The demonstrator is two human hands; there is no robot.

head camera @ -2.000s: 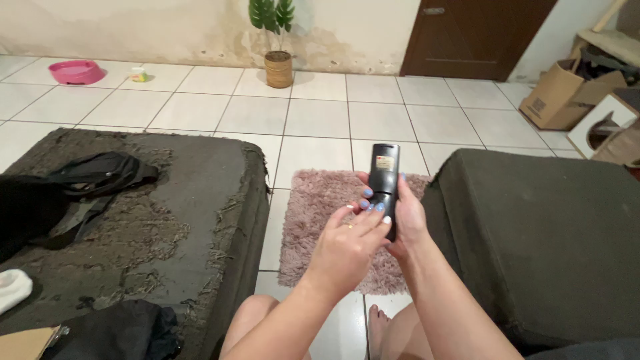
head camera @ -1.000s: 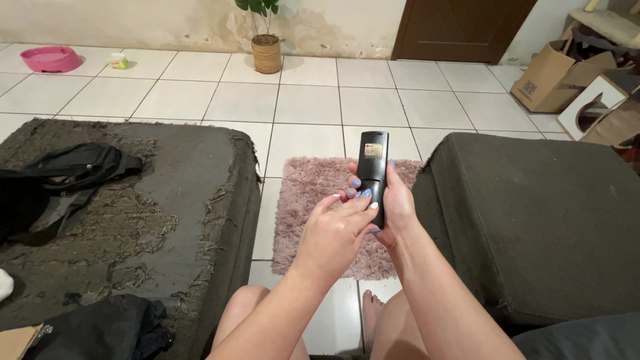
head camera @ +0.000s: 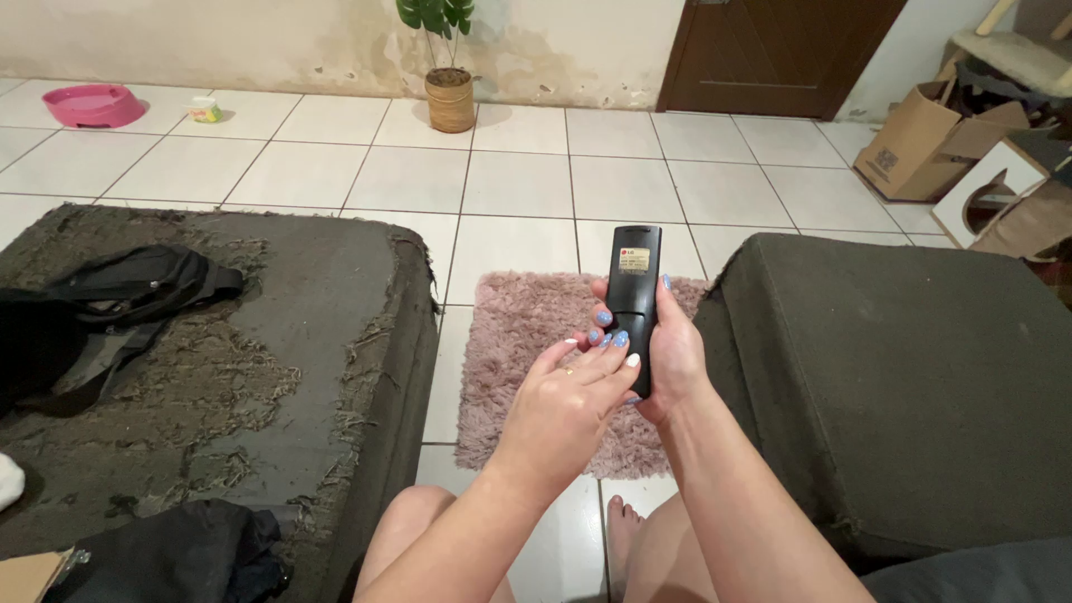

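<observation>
A black LG remote control (head camera: 634, 289) is held upright over the rug, its back with a small label facing me. My right hand (head camera: 677, 356) grips it around the right side and from beneath, with fingertips showing at its left edge. My left hand (head camera: 578, 381) lies with its fingertips on the lower back of the remote, over the battery cover (head camera: 638, 331). The cover looks in place; its lower part is partly hidden by my left fingers. A ring is on one left finger, and the nails are painted blue and white.
A frayed grey cushioned seat (head camera: 327, 276) with a black bag (head camera: 142, 285) is at left, another dark seat (head camera: 904, 360) at right. Between them lies a pink shaggy rug (head camera: 528, 335). Beyond are a potted plant (head camera: 450, 99), pink basin (head camera: 94, 106), cardboard box (head camera: 909, 146) and brown door (head camera: 762, 59).
Both hands stay at the remote control, with my left fingers on its lower back throughout. No clear change in the grip shows.
</observation>
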